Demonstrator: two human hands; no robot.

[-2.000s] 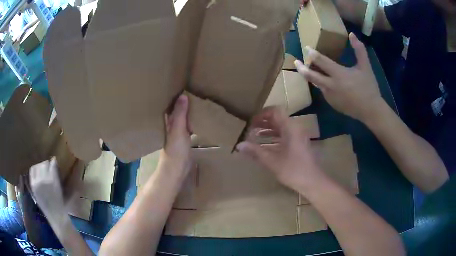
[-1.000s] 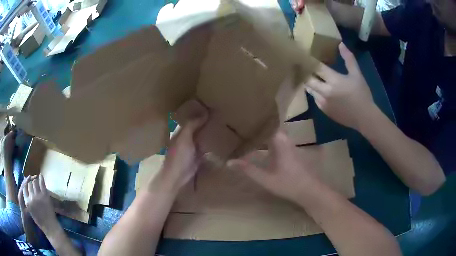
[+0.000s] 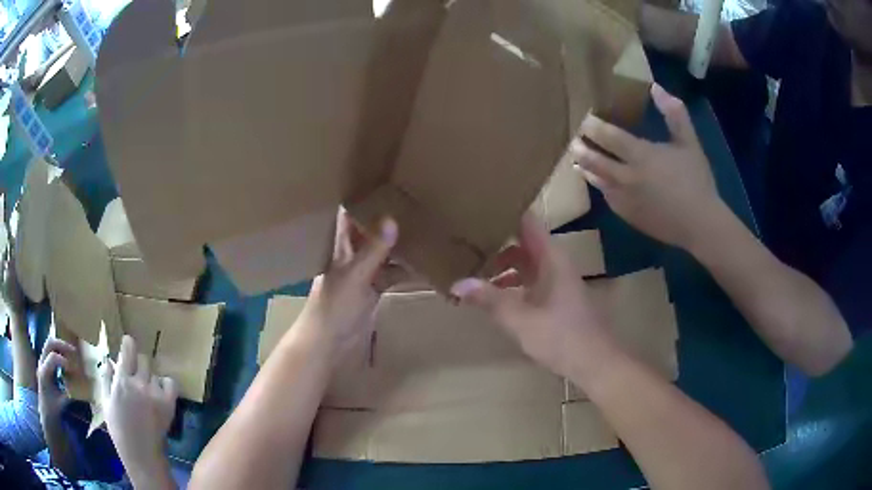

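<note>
A partly folded brown box blank (image 3: 258, 124) is held up above the table. Its large lid panel extends left and its base, with one bright slot, leans to the right. My left hand (image 3: 352, 278) grips the side wall at the near edge, thumb on the inside. My right hand (image 3: 535, 301) holds the near right corner of that side wall between thumb and fingers; some fingertips are hidden behind the cardboard. Flat die-cut blanks (image 3: 459, 383) lie on the table below my hands.
At right, another person's hand (image 3: 650, 172) is at a folded box (image 3: 621, 96). At left, another person's hands (image 3: 139, 402) handle a blank (image 3: 72, 249) over more cardboard. The green table (image 3: 736, 383) edge curves near me.
The held box blank has swung upward, with its lid panel higher than a second ago. My hands stay at its near side wall. The left neighbour's blank is now raised.
</note>
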